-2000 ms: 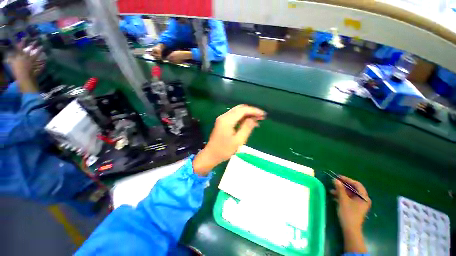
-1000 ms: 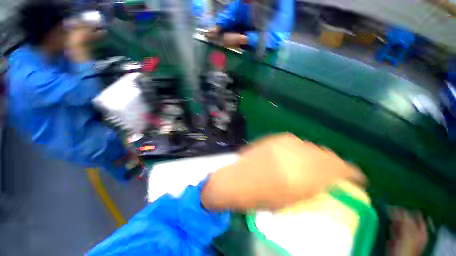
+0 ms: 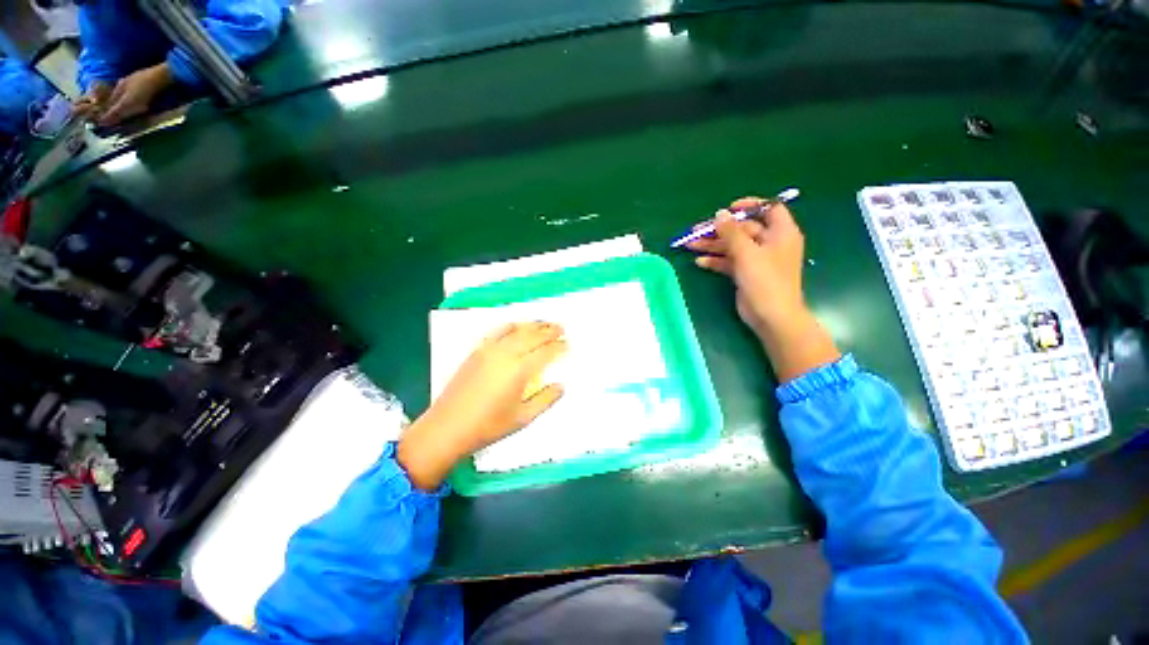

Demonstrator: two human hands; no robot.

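The green-rimmed tray (image 3: 701,378) lies in front of me with a white sheet (image 3: 592,330) over it. My left hand (image 3: 502,388) rests on the sheet, palm down; nothing can be seen held in it. Small white pieces (image 3: 658,413) show at the tray's lower right, overexposed. A second white sheet edge shows behind the tray's far rim. My right hand (image 3: 760,267), right of the tray, holds a thin pen-like tool (image 3: 701,234), dark blue at the left end and pale at the right; whether it is tweezers or a pen is unclear.
A white compartment tray (image 3: 995,321) with small pockets is at the right, a small black-and-white module (image 3: 1045,330) on it. A black cable bundle (image 3: 1109,277) lies beyond it. A black fixture (image 3: 240,365) and a white oblong pack (image 3: 296,485) are at the left. Another person's hands (image 3: 130,95) show at the upper left.
The view has swung right, bringing the whole compartment tray into view. My left hand, raised and blurred before, now lies on the sheet. My right hand is now beside the tray's far right corner.
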